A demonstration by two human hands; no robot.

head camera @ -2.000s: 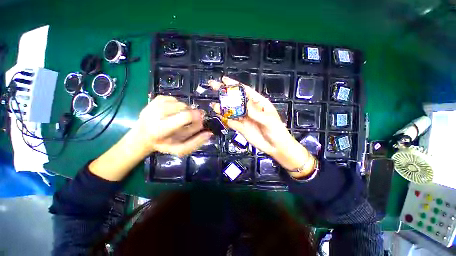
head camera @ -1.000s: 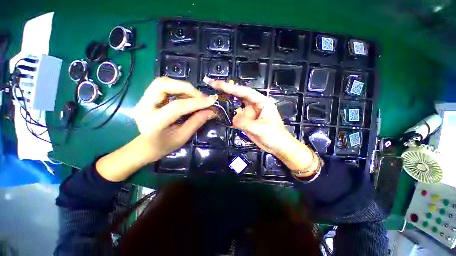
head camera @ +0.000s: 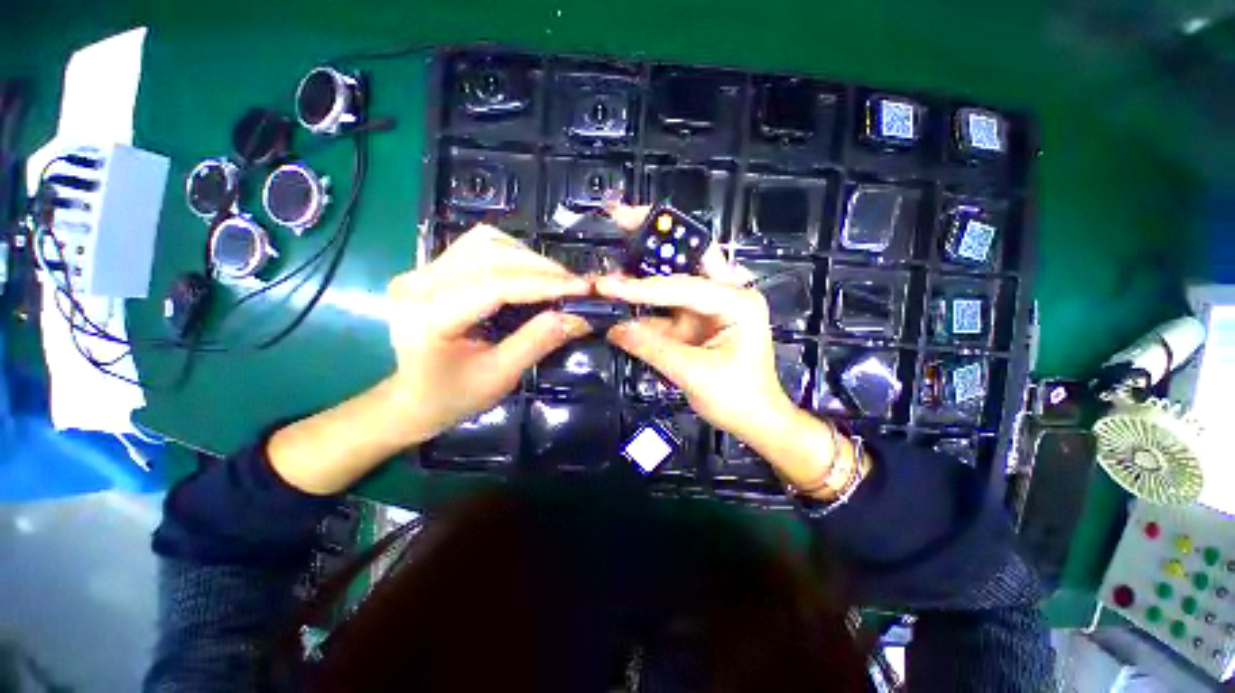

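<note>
A small black square display [head camera: 669, 244] shows coloured round icons; it is lit and sits at the back of my right hand's fingers. My right hand [head camera: 711, 339] and my left hand [head camera: 481, 311] meet over the tray's middle. Their fingertips pinch a thin dark part [head camera: 591, 309] between them, mostly hidden by the fingers. Whether this part is joined to the lit display cannot be seen. The black component tray [head camera: 1025, 257] lies below both hands, with dark watch parts and QR-labelled parts [head camera: 972, 241] in its pockets.
Round silver-rimmed pucks [head camera: 295, 196] with black cables lie left of the tray. A white power strip [head camera: 125, 224] stands further left. On the right are a dark flat rectangle [head camera: 1046, 474], a cream fan [head camera: 1149, 454] and a panel with coloured dots [head camera: 1176, 575].
The open unit seen earlier in my right hand is no longer visible that way; a lit icon screen now shows there. My hands have come together fingertip to fingertip.
</note>
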